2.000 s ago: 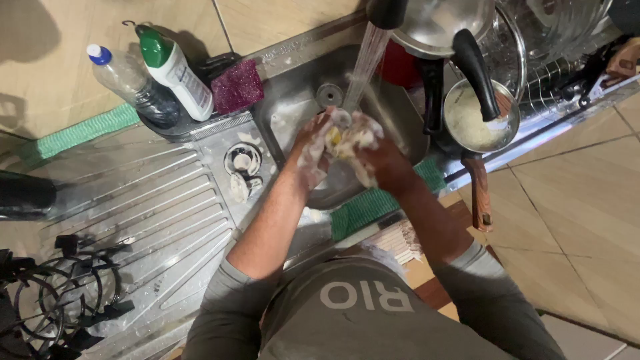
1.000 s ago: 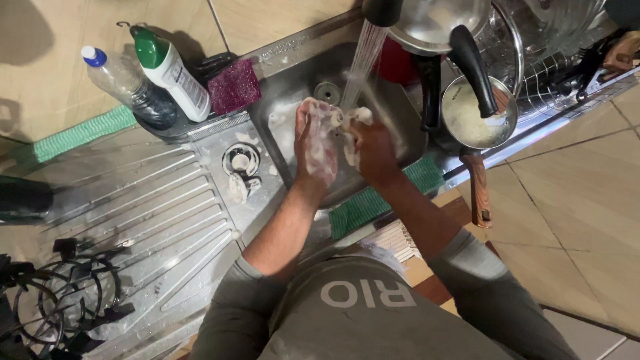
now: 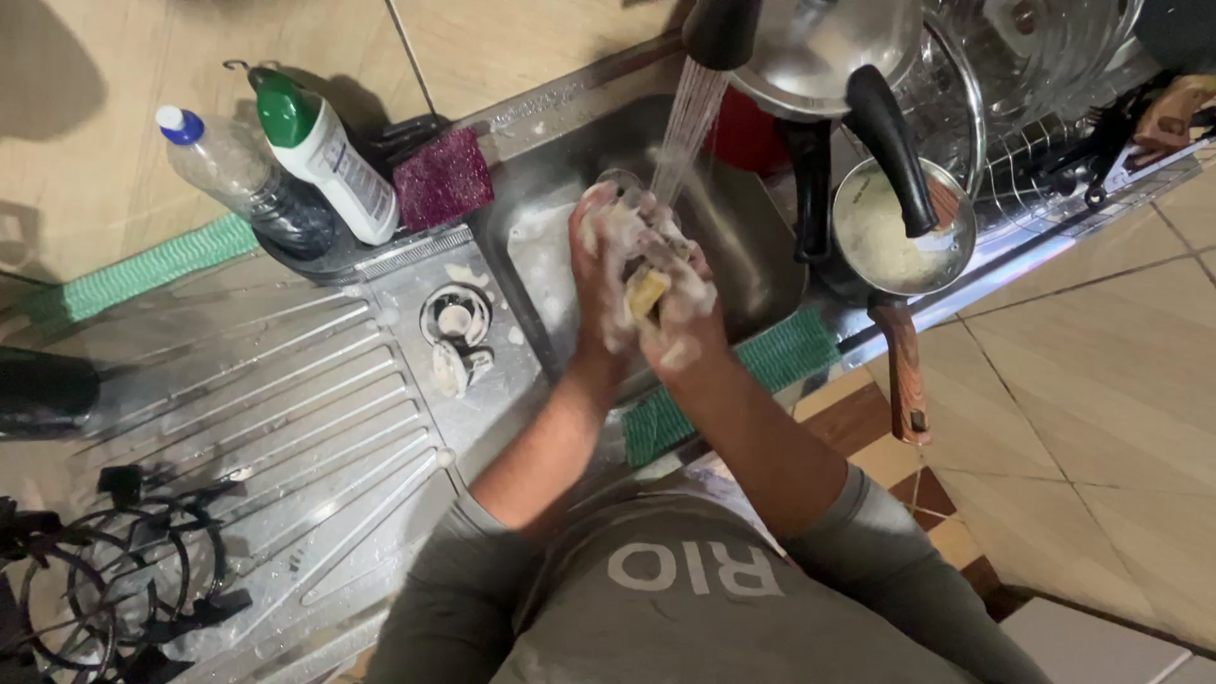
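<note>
Both my hands are together over the stainless steel sink [image 3: 760, 237], covered in white suds. In my right hand [image 3: 686, 304] is a yellow sponge [image 3: 646, 293], pressed toward the other hand. My left hand [image 3: 603, 256] is closed around a small foamy object whose kind I cannot make out; a rounded, clear or shiny rim [image 3: 619, 179] shows above the fingers. Water sprays from a black faucet head [image 3: 722, 33] just beyond my fingers. Foam lies on the left part of the sink floor. Soapy small round parts [image 3: 456, 315] rest on the ledge left of the bowl.
A plastic bottle [image 3: 237, 176], a white bottle with green cap [image 3: 328, 161] and a magenta sponge [image 3: 444, 179] stand behind left. Black burner grates [image 3: 123, 570] lie on the drainboard. At right are a lidded metal pot [image 3: 807, 47], a wooden-handled saucepan [image 3: 902, 228] and a wire rack [image 3: 1026, 180].
My hands have come closer together than one second ago, when the left palm was spread and foamy. The yellow sponge shows more plainly now. Water keeps running.
</note>
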